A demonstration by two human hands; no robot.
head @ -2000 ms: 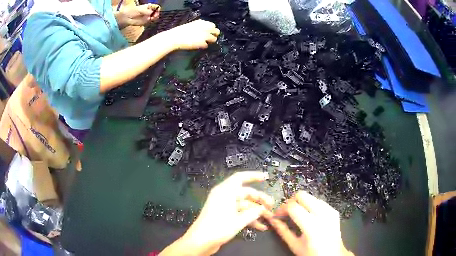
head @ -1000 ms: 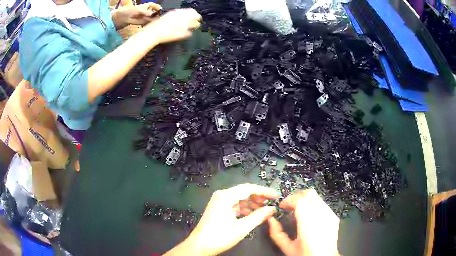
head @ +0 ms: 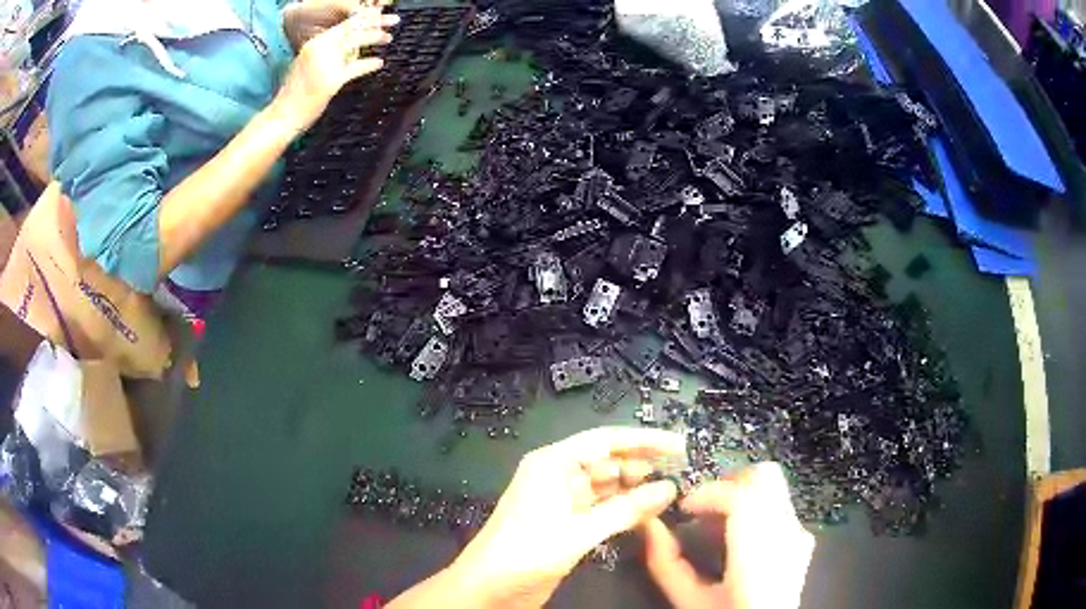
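Observation:
My left hand [head: 572, 512] and my right hand [head: 738, 535] meet at the bottom centre, at the near edge of the parts pile. A small dark part [head: 676, 485] is pinched between their fingertips; its shape is mostly hidden by the fingers. Tiny bright fittings [head: 703, 434] lie loose just beyond my hands. A row of small dark assembled units [head: 411, 500] lies on the green surface left of my left hand. Perforated plates [head: 578, 372] lie on the near side of the big pile of black parts [head: 667, 238].
At the upper left a person in a teal sleeve [head: 107, 155] reaches over a black parts tray [head: 345, 155]. Blue sheets [head: 982, 95] and black sheets are stacked at the upper right. Clear bags [head: 673, 30] lie behind the pile. A wooden-edged box [head: 1054, 523] is at the lower right.
The other person's hand has moved left, away from the pile and over the tray. My hands stay together at nearly the same place, with small finger movements around the dark part.

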